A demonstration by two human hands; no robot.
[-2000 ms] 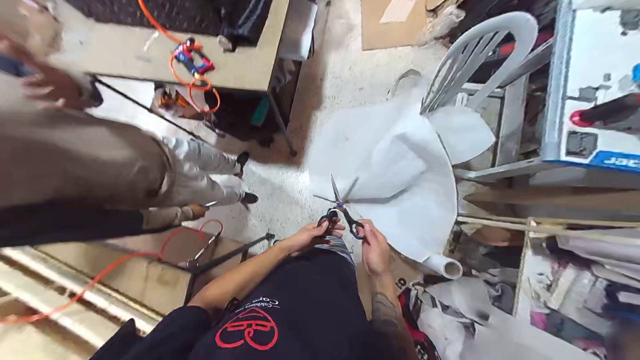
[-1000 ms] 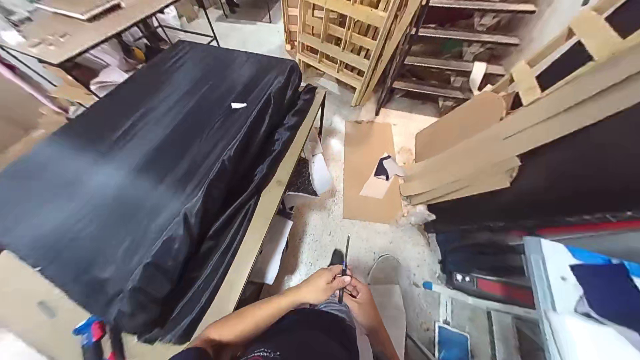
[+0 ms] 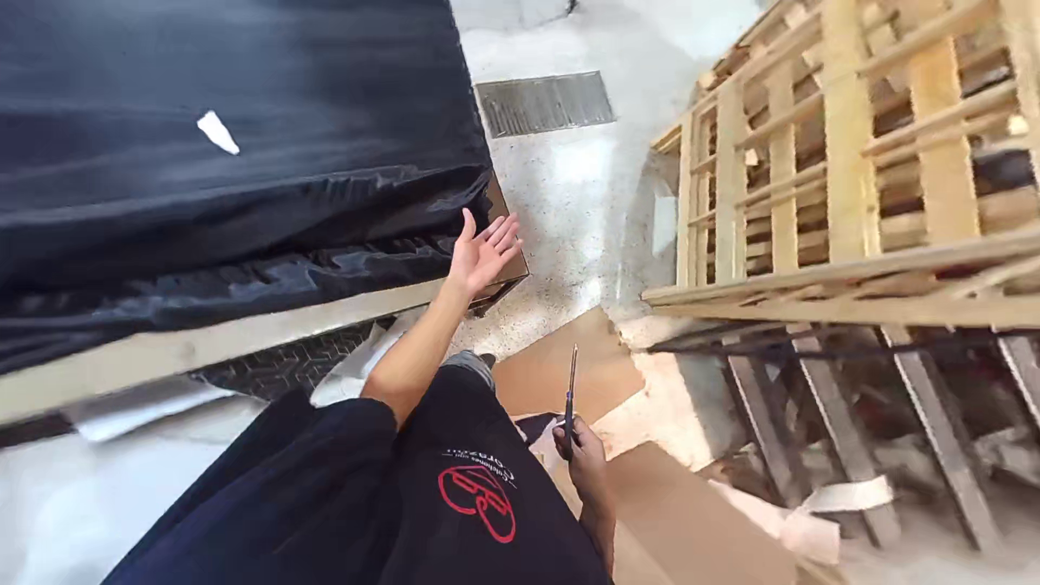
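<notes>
My left hand is stretched forward with its fingers apart and nothing in it, near the corner of a table covered in black fabric. A white scrap lies on that fabric. Low in the view, at the right side of my body, my right hand grips a pair of scissors by the dark handles. The blades point away from me and look closed together.
Wooden slatted frames stand at the right, above a rack with grey slats. Brown cardboard lies on the floor ahead of my feet. Beyond the table corner is a floor grate.
My hands have come apart: the left is off the scissors and reaches forward, while the right holds them. The scissors' blades, spread two seconds ago, are together. The view has turned far round.
</notes>
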